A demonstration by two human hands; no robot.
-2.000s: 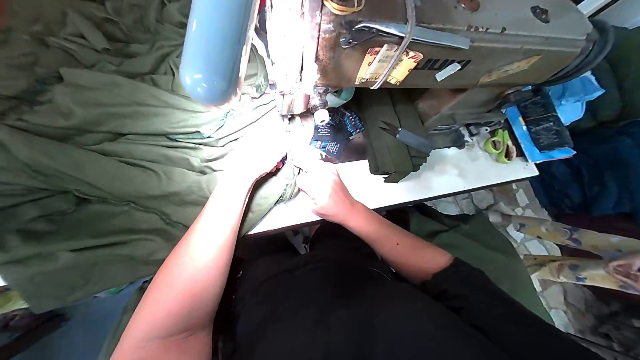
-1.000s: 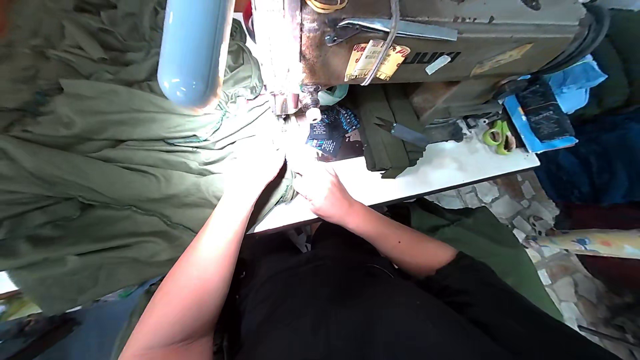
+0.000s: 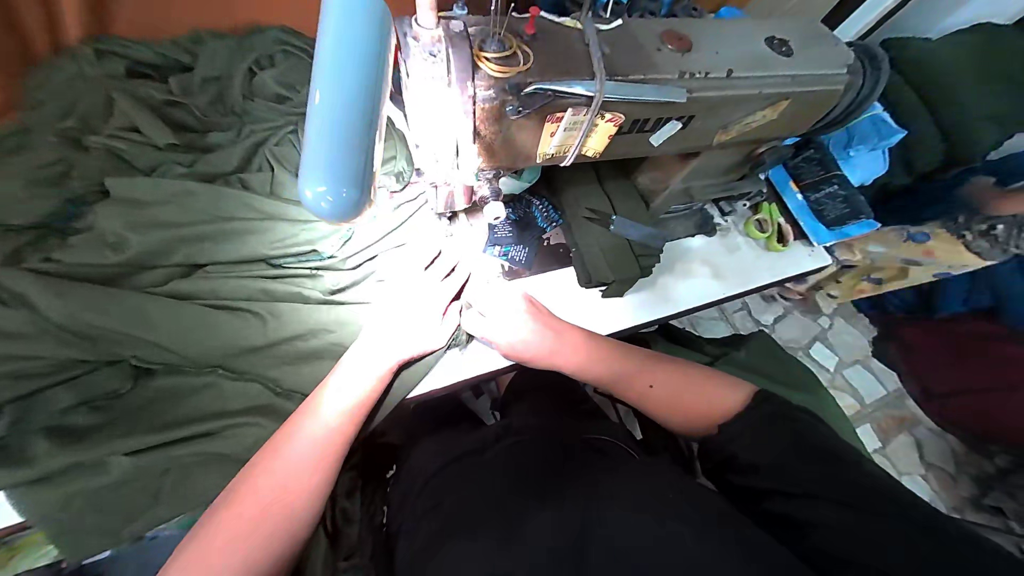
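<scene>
Olive green fabric [image 3: 200, 320] spreads over the left of the white sewing table [image 3: 704, 276] and runs under the needle area of a Juki sewing machine [image 3: 720, 72]. My left hand [image 3: 416, 312] lies on this fabric just in front of the needle area, its fingers washed out by the lamp's glare. My right hand [image 3: 512, 320] is close beside it near the table's front edge, fingers bent and pinching a fold of the fabric. The needle and presser foot are lost in the bright light.
A blue lamp housing [image 3: 340, 112] hangs left of the machine head. Thread snips [image 3: 628, 228] lie on folded green pieces [image 3: 596, 260], near dark printed labels [image 3: 520, 232]. Green-handled scissors [image 3: 770, 226] and a blue packet [image 3: 828, 200] sit farther right. Tweezers [image 3: 616, 91] are strapped to the machine.
Both hands stay close together by the needle area, with no plain change of grip. The view has shifted somewhat. Part of another person shows at the right edge now.
</scene>
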